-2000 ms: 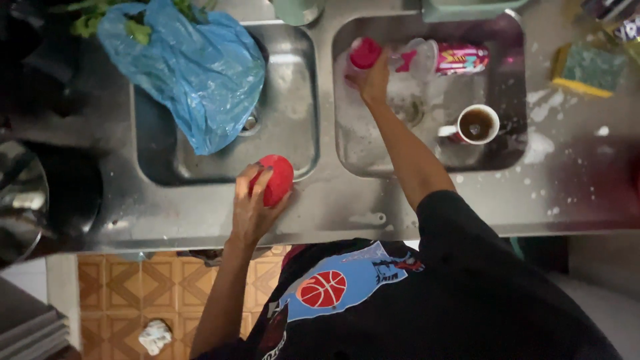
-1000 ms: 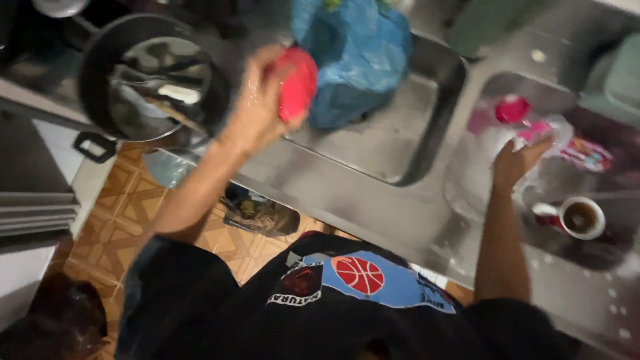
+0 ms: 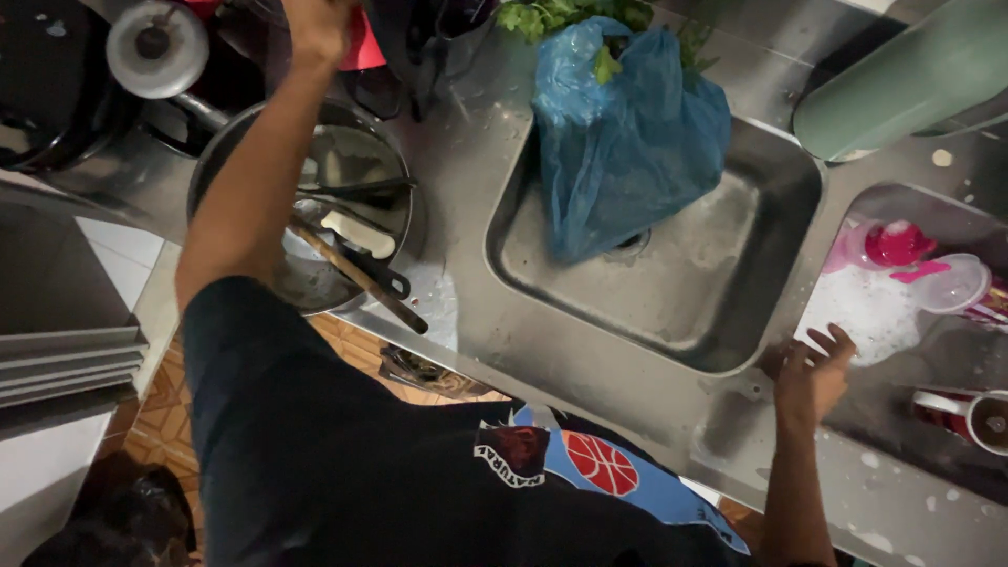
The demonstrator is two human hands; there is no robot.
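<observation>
My left hand (image 3: 319, 31) reaches to the top edge, beside a red object (image 3: 364, 43); its fingers are partly cut off, so whether it holds that object is unclear. Over the near left corner of the right sink basin (image 3: 882, 394), my right hand (image 3: 815, 378) is empty, fingers apart, beside white foam (image 3: 866, 311). A pink bottle (image 3: 898, 242) and a clear plastic cup (image 3: 953, 283) lie beyond it in that basin. A mug of brown liquid (image 3: 957, 409) stands there too. The blue plastic bag (image 3: 630, 157) with leafy greens hangs into the left basin (image 3: 776, 291).
Below my left forearm, a large pot (image 3: 402, 165) holds utensils, with a wooden handle (image 3: 370, 283) jutting over its near rim. A moka pot (image 3: 157, 49) stands behind at left. A green container (image 3: 898, 87) lies tilted at the back right.
My left hand has moved away from the sink toward the back left; it held a red round thing earlier. My right hand has come away from the items in the right basin. The view has swung left.
</observation>
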